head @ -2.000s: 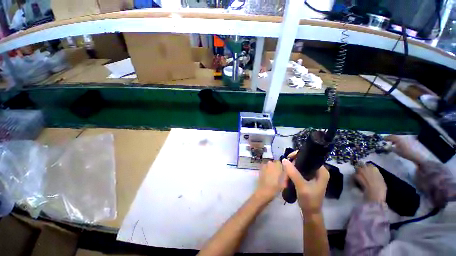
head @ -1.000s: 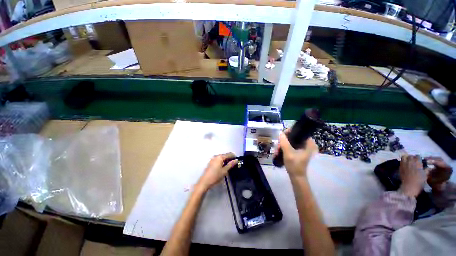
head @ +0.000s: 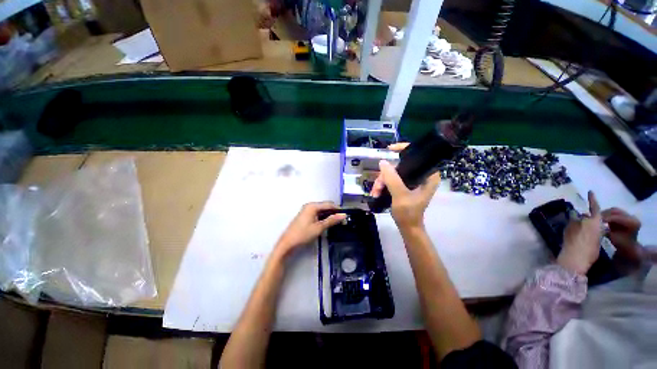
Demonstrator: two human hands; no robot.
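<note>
A black open housing (head: 353, 267) lies on the white sheet in front of me, with a pale round spot inside. My left hand (head: 314, 222) holds its top left end, fingertips on a small shiny part (head: 347, 218) there. My right hand (head: 405, 193) grips the thick black electric screwdriver (head: 425, 160), which is tilted with its lower end near the housing's top right corner, in front of the screw feeder. The driver tip is too dark to make out. The blue-and-silver screw feeder (head: 351, 189) stands just beyond the housing.
A heap of small metal-and-black components (head: 497, 173) lies right of the feeder. A neighbour's hands (head: 587, 234) work on another black housing (head: 553, 220) at right. A clear plastic bag (head: 86, 230) lies at left. Black shapes sit on the green belt (head: 166, 115) behind. A coil (head: 497, 43) hangs above.
Since the oldest frame my hands have separated and the open housing has come into view under my left hand. Over the last second the screwdriver has tilted further, and the view has shifted.
</note>
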